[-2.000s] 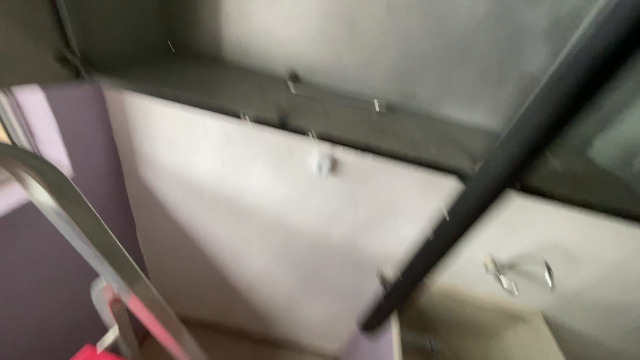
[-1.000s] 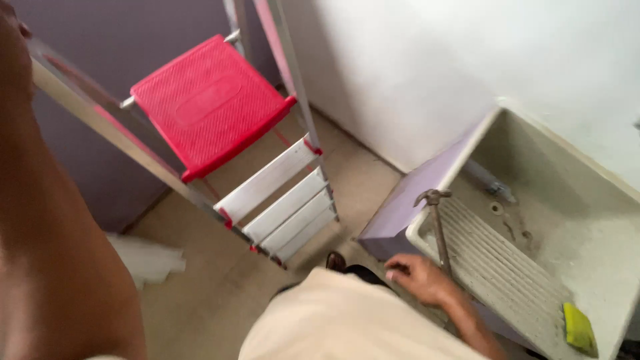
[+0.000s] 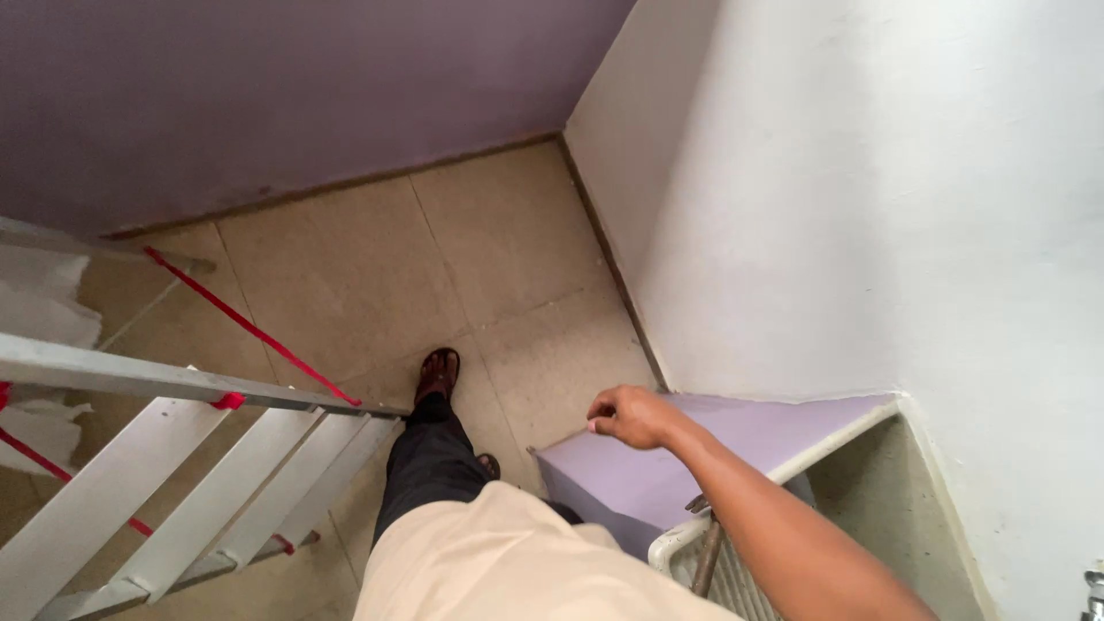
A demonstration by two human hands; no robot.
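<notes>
My right hand (image 3: pixel 634 417) reaches in from the lower right over the purple side (image 3: pixel 655 457) of the sink unit, its fingers loosely curled and nothing seen in them. Below that forearm, a claw hammer (image 3: pixel 709 556) rests at the rim of the washing sink (image 3: pixel 871 431), over its ribbed washboard (image 3: pixel 740 591); the arm hides part of both. My left hand is out of view. An aluminium stepladder (image 3: pixel 194 500) with flat treads and red straps stands at the left, beside my leg.
A purple wall (image 3: pixel 302 86) and a white wall (image 3: pixel 802 198) meet at a corner above the tiled floor (image 3: pixel 345 293). Crumpled white sheeting (image 3: pixel 39 302) lies behind the ladder. A metal fitting (image 3: pixel 1094 595) shows at the lower right edge. My sandalled foot (image 3: pixel 438 373) is beside the ladder.
The view has swung from the dark overhead structure down to the floor. My right hand has moved off from beside the hammer to over the purple side. The left arm has gone out of view.
</notes>
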